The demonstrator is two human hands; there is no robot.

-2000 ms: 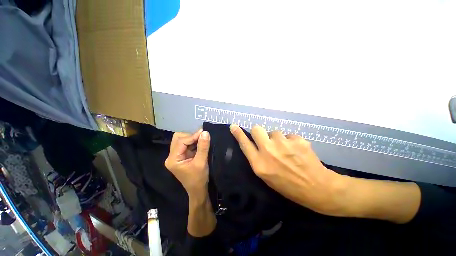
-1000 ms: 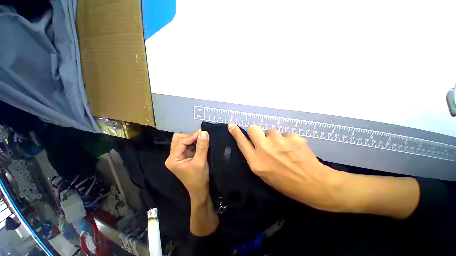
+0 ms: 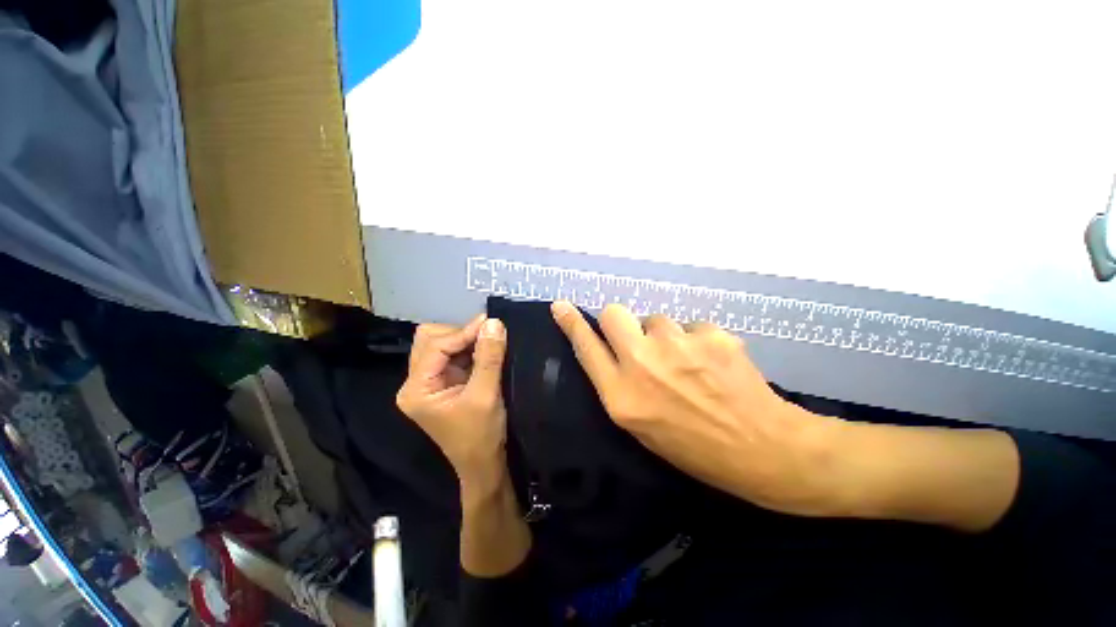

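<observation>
A black garment hangs over the front edge of the table, its top edge against the printed ruler. My left hand pinches the garment's left top corner between thumb and finger, near the ruler's start. My right hand lies on the top edge, index fingertip pressing the cloth at the ruler; its other fingertips rest along the scale. A small shiny metal piece shows lower on the cloth. The rest of the garment merges with the black sleeves and lap.
White tabletop with a blue patch at its left. Cardboard and grey-blue cloth lie at the left. A white rod-like object stands at the bottom. Mixed clutter covers the lower left.
Both hands and the garment keep almost the same pose. The whole view has shifted slightly, with table, ruler and cardboard a little further left.
</observation>
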